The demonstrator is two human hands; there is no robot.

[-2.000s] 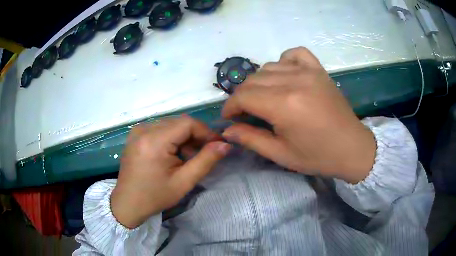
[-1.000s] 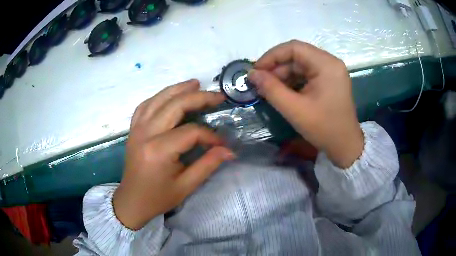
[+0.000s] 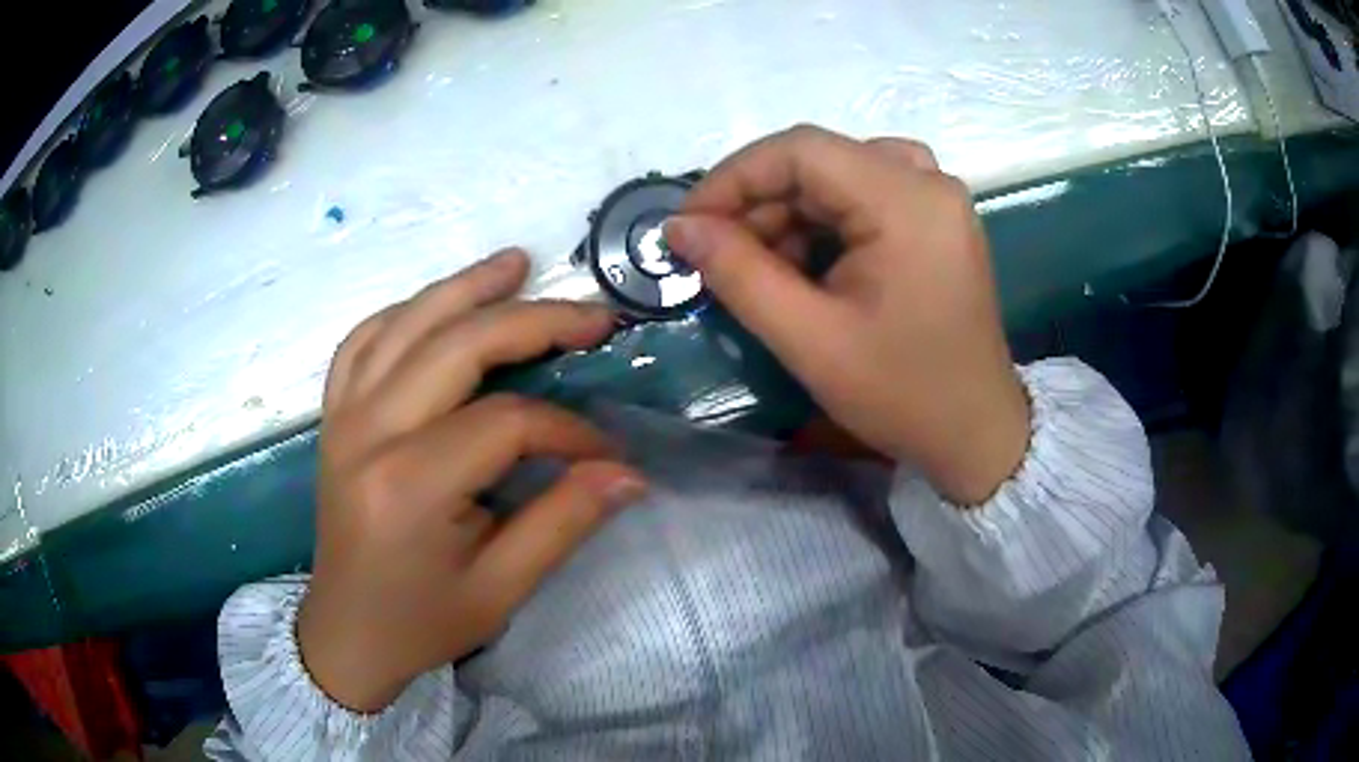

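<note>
A round black smartwatch housing (image 3: 626, 274) lies near the table's front edge, with white glare on its face. My right hand (image 3: 857, 290) is over its right side, thumb and index fingertips pinched together at its centre. Any tiny piece between them is too small to tell. My left hand (image 3: 425, 469) is at the left, one fingertip at the housing's lower left rim. Its thumb and index finger hold a clear film sheet (image 3: 701, 447), seen faintly over the smock below the table edge.
Several black housings with green dots (image 3: 236, 134) stand in rows at the back left. A blue speck (image 3: 336, 215) lies left of centre on the white table top (image 3: 447, 164). A white plug (image 3: 1236, 24) and thin wires are at the right edge.
My right hand has moved from beside my left fingertips to the housing's centre. My left hand has a fingertip at the housing's rim. The table scene has shifted left in view.
</note>
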